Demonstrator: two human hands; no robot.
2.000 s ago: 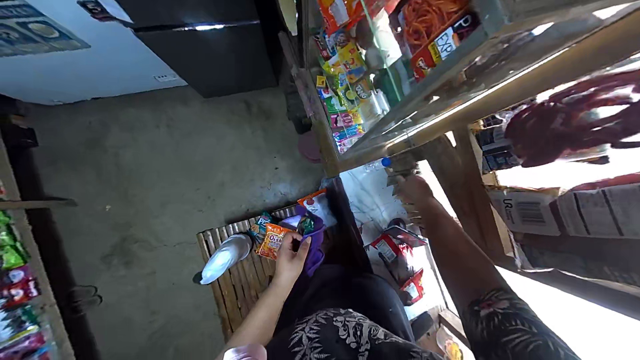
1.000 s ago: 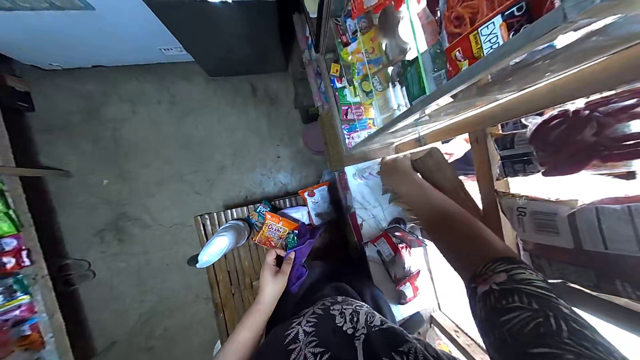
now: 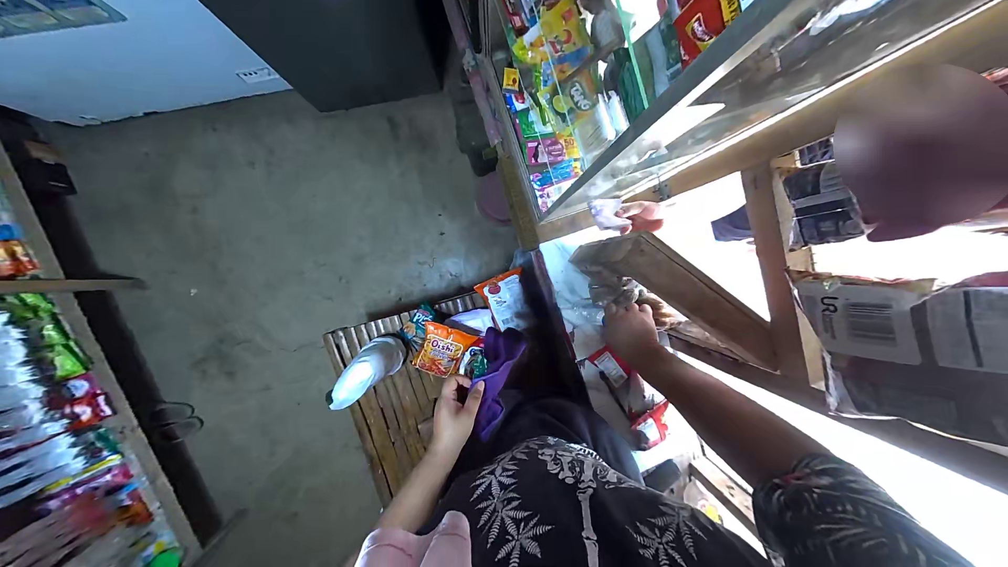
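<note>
My left hand [image 3: 459, 409] pinches the edge of a purple fabric bag or cloth [image 3: 499, 370] beside my lap. Just beyond it, an orange Oishi snack packet [image 3: 442, 349] and a small green packet [image 3: 473, 361] rest against the purple fabric. On the right, my right hand [image 3: 630, 331] is low over the ledge behind the wooden brace, fingers curled at a clear plastic item [image 3: 587, 314]; its grip is unclear. Beyond the frame, another person's hand [image 3: 643, 216] holds a whitish crumpled piece [image 3: 608, 214].
A slatted bamboo bench [image 3: 386, 429] carries a white-filled bottle [image 3: 368, 372] and an orange-and-white packet [image 3: 505, 298]. A diagonal wooden brace [image 3: 685, 295] stands near my right arm. Red-and-white packs [image 3: 610, 368] lie on the ledge below a glass display case [image 3: 587, 102].
My right hand has drawn back from the wooden frame and is lower on the ledge. The other person's hand with the whitish piece has come into view. My left hand stays at the purple fabric.
</note>
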